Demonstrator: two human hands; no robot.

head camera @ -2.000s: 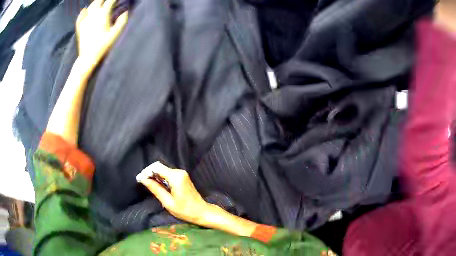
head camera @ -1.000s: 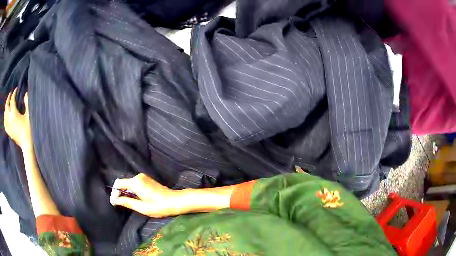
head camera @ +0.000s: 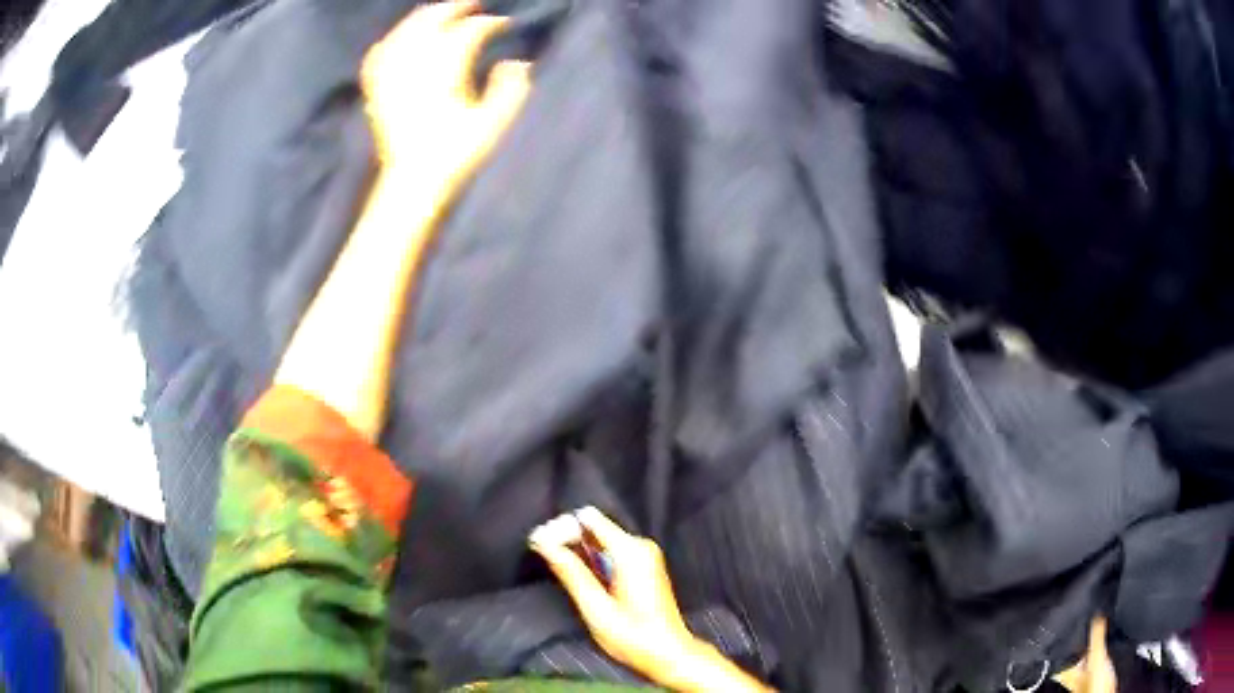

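Dark pinstripe trousers (head camera: 555,298) lie heaped across the middle of the view, blurred by motion. My left hand (head camera: 440,88) reaches to the top of the heap with thumb and fingers curled at the dark cloth; it seems to grip a fold. My right hand (head camera: 616,575) is at the lower middle, over the cloth, with its fingers curled around a small dark tool, possibly thread snips (head camera: 593,555), mostly hidden in the palm.
A white table top (head camera: 81,325) shows at the left, with blue items (head camera: 27,636) below it. More dark cloth (head camera: 1056,163) is heaped at the upper right. Another person's hand (head camera: 1099,663) is at the bottom right edge.
The view has shifted. My left hand has moved up from the left side of the heap to its top. My right hand stays low over the cloth, still closed around the small tool.
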